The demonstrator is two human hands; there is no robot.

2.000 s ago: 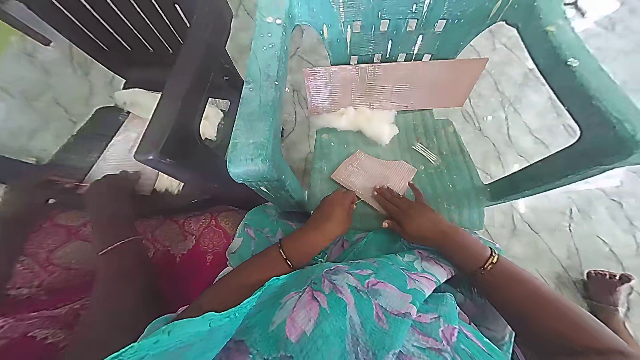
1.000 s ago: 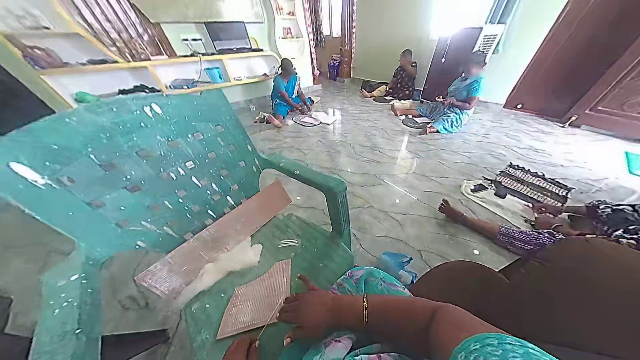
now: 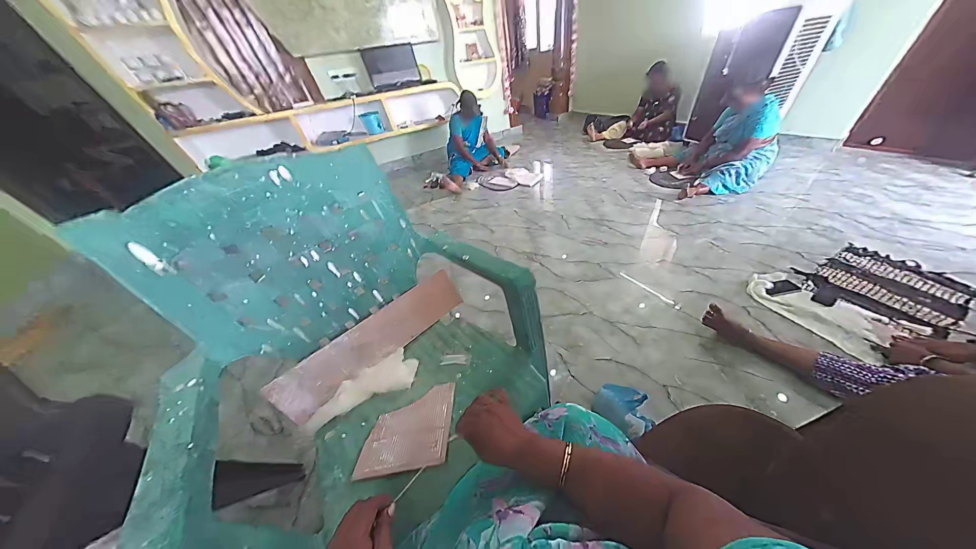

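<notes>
A green plastic armchair (image 3: 252, 252) faces me. On its seat lies a small pinkish ridged sheet (image 3: 408, 435), cut at an angle. My left hand (image 3: 366, 524), at the bottom edge, pinches a thin pale stick (image 3: 409, 488) just below the sheet. My right hand (image 3: 494, 428) is curled beside the sheet's right edge; whether something is between its fingers is unclear. Behind the sheet lies white cotton wool (image 3: 374, 381), and a long pinkish board (image 3: 374, 343) leans toward the backrest. Several short pale sticks (image 3: 455, 359) lie on the seat to the right.
Three people (image 3: 471, 141) sit on the marble floor across the room. At right, another person's bare leg (image 3: 755, 343) stretches out near a dark mat with pale rows (image 3: 892, 286). A blue plastic bag (image 3: 621, 404) lies beside the chair. Wall shelves (image 3: 305, 122) stand behind.
The view has swung up and toward the room since two seconds ago. My right hand has come off the ridged sheet, where it rested one second ago. My left hand now shows with a thin stick.
</notes>
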